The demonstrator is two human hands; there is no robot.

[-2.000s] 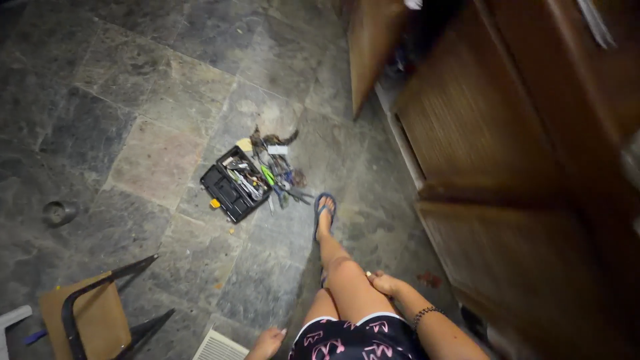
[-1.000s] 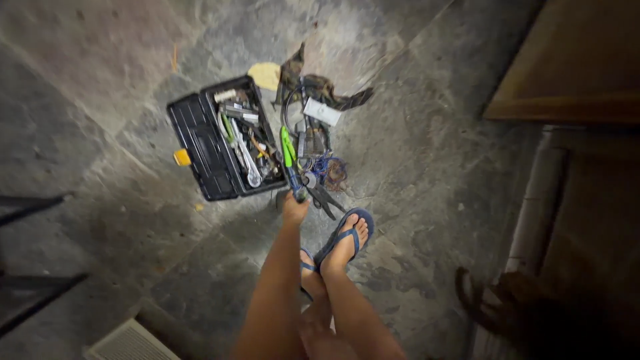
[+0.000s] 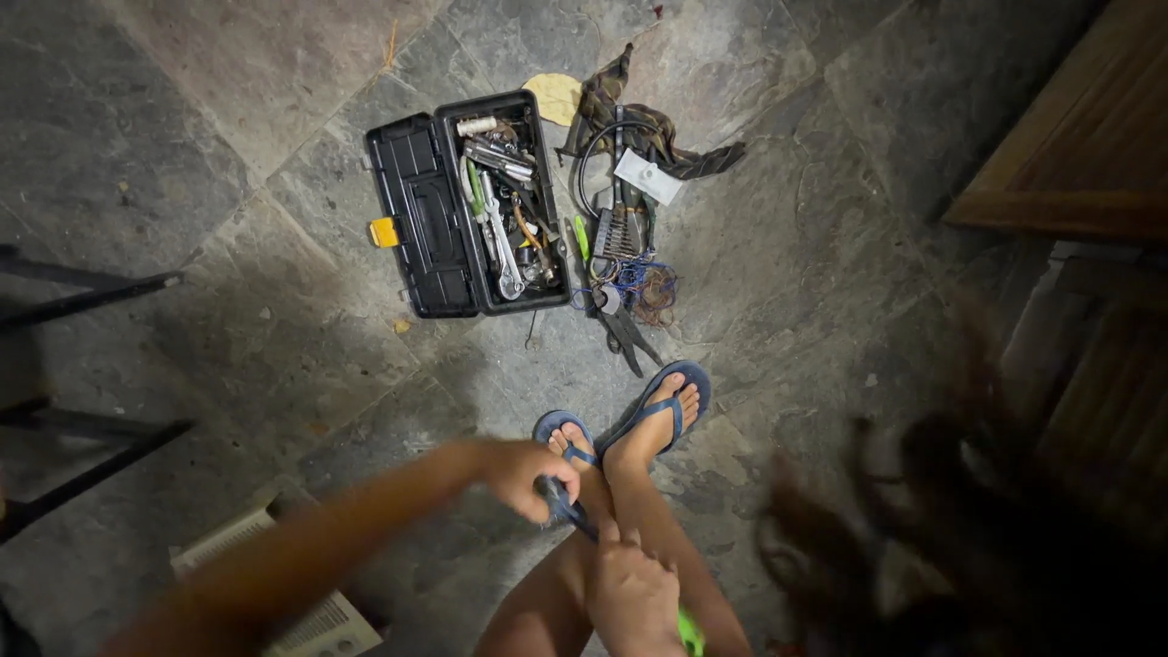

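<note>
My left hand [image 3: 532, 476] comes in from the left and grips the dark blue end of a long tool [image 3: 577, 518] above my shins. My right hand [image 3: 633, 584] is closed round the same tool lower down; a bright green part [image 3: 691, 632] shows beside its heel. The fingers hide much of the tool, so its kind is unclear. Ahead on the floor lies an open black plastic toolbox [image 3: 444, 219] with a combination wrench [image 3: 503, 239], sockets and other hand tools. Right of it are metal shears [image 3: 628, 330], a wire brush [image 3: 617, 233], tangled blue wire [image 3: 643, 278] and a white plate [image 3: 649, 176].
A camouflage cloth [image 3: 675, 146] and a round yellowish disc [image 3: 553, 99] lie past the pile. Black metal legs [image 3: 91, 292] stand at left, a pale vented appliance [image 3: 324, 625] at lower left, a wooden cabinet door [image 3: 1068, 137] at right. Dark hair blurs the lower right.
One second ago my left hand was at the pile beside the green and dark tool. It has drawn back towards my legs with the tool, and my right hand has closed on it too.
</note>
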